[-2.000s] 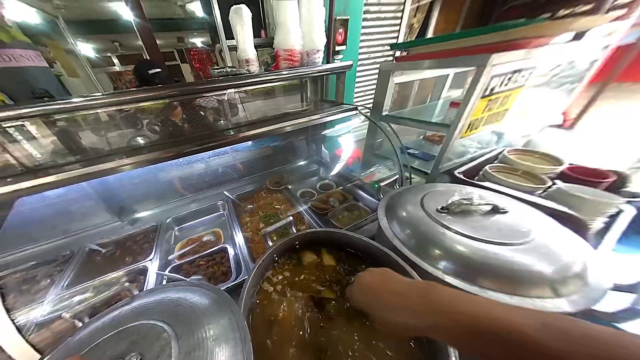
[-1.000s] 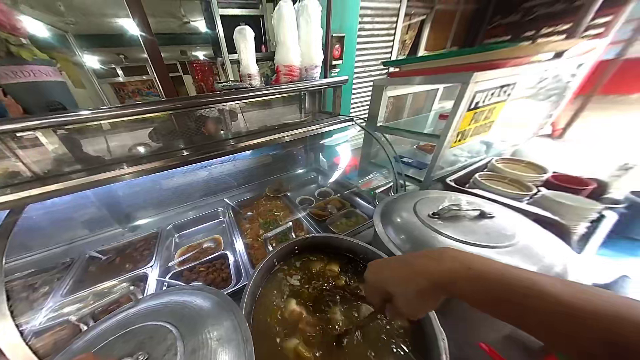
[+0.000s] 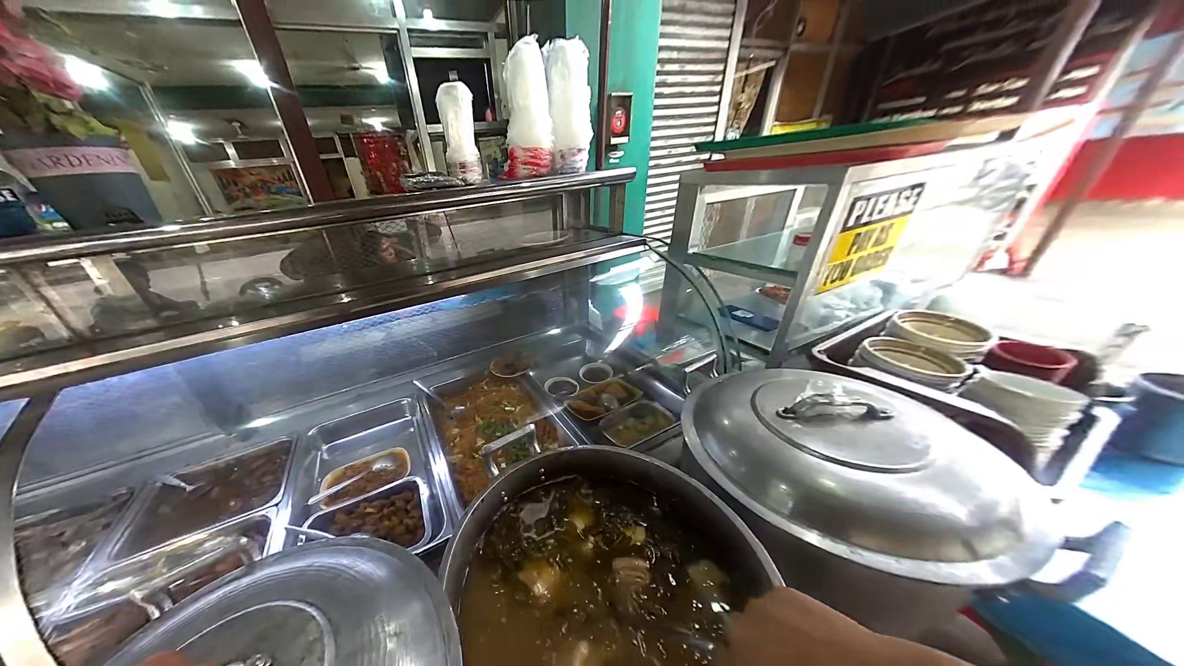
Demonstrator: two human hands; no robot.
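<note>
My right hand (image 3: 795, 629) is at the bottom edge, over the right rim of a large metal pot (image 3: 606, 458). Brown soup (image 3: 527, 606) with leafy greens and pale chunks lies inside the pot. Part of a utensil shows blurred in the soup beside the fingers; the grip itself is blurred and cut off by the frame. Left of the pot, a round metal lid (image 3: 370, 592) is tilted. Only a sliver of my left hand (image 3: 168, 659) shows at the lid's lower edge, so its hold cannot be told.
Behind the pot, a glass display case holds metal trays of cooked food (image 3: 490, 416). A second large pot with its lid on (image 3: 860, 462) stands at right. Stacked bowls (image 3: 939, 333) sit in a tray beyond it, beside a glass cabinet (image 3: 777, 250). Bagged cups (image 3: 532, 111) stand on the case.
My right hand has moved from above the middle of the soup toward the near right side of the pot. A sliver of my left hand now shows by the tilted lid.
</note>
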